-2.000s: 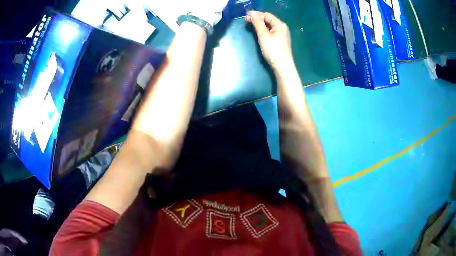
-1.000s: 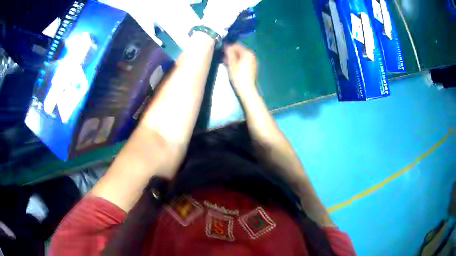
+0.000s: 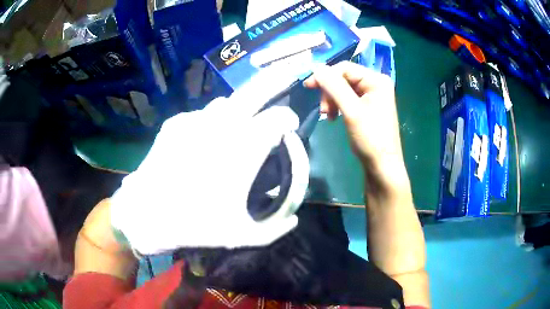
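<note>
A blue laminator box [image 3: 283,43], printed "A4 Laminator", lies on the green table in front of me and looks closed. My left hand [image 3: 211,175], in a white glove, is large and close to the camera. Its fingers curl around a dark gap, and one finger reaches to the box's near edge. Whether it holds anything is unclear. My right hand [image 3: 362,102] is bare, at the box's near right corner, with thumb and forefinger close together. No tape can be made out at its fingertips.
Blue boxes stand at the left, one with clear plastic [image 3: 93,30] showing. Finished boxes [image 3: 464,151] stand side by side near the right table edge. An orange object [image 3: 467,48] and rows of blue boxes [image 3: 506,36] are behind. A person's pink clothing [image 3: 24,217] shows at the left edge.
The view has shifted, showing more of the table's back. The laminator box is now in full view ahead. The gloved left hand has come up close to the camera.
</note>
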